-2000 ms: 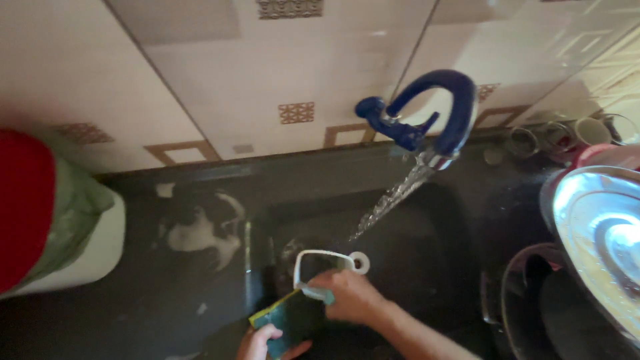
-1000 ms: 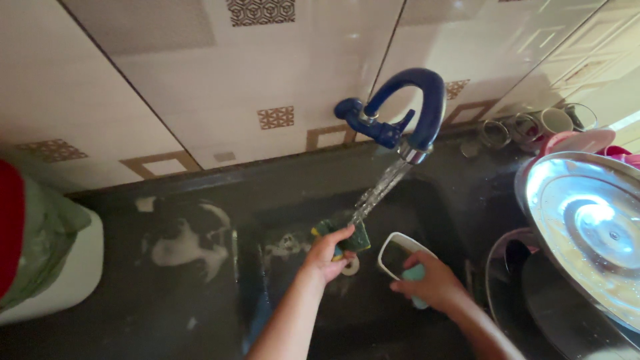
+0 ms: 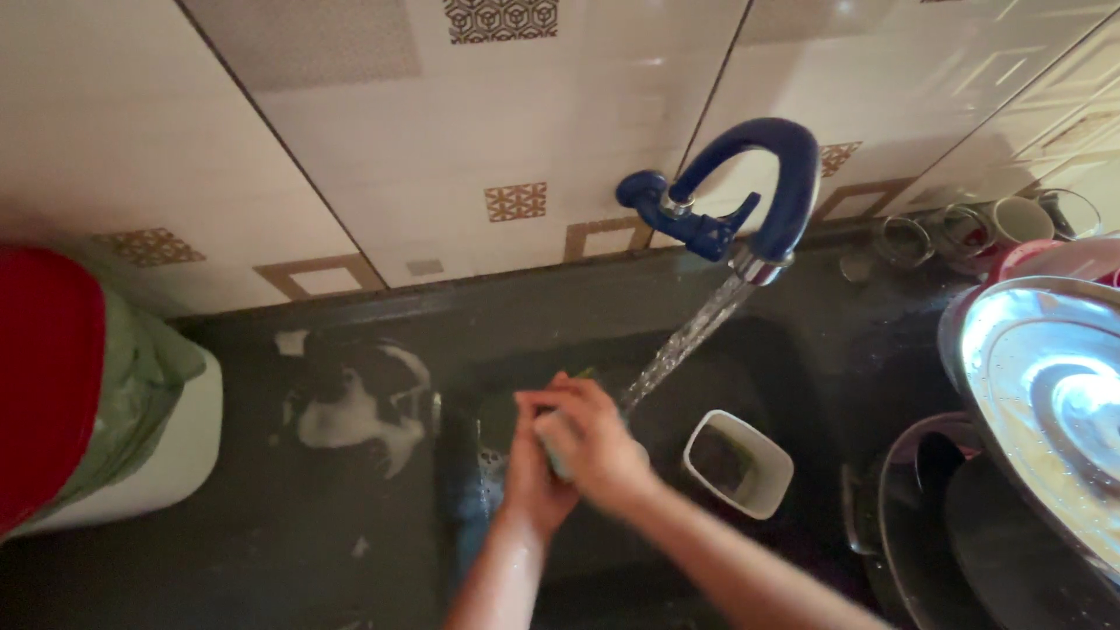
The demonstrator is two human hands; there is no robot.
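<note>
Both hands meet over the dark sink, left of the stream of water [image 3: 687,346] from the blue faucet [image 3: 774,175]. My left hand [image 3: 529,464] is against a sponge, of which only a green edge [image 3: 582,374] shows above the fingers. My right hand [image 3: 604,446] lies across it, closed on a pale blue-green piece [image 3: 553,444] whose kind cannot be told. Fingers and motion blur hide much of what is between the hands. A white rectangular plastic container [image 3: 770,472] rests in the sink, right of my right hand, touched by neither hand.
Soap foam [image 3: 350,420] lies on the dark counter at left, beside a white bin with a green liner and red lid [image 3: 44,376]. At right are a large shiny metal lid or tray [image 3: 1050,376], a dark pot [image 3: 901,490] and several glasses and cups [image 3: 1019,219]. The tiled wall stands behind.
My right hand has let go of the white container and moved left to my left hand. The container now rests in the sink. Water keeps running.
</note>
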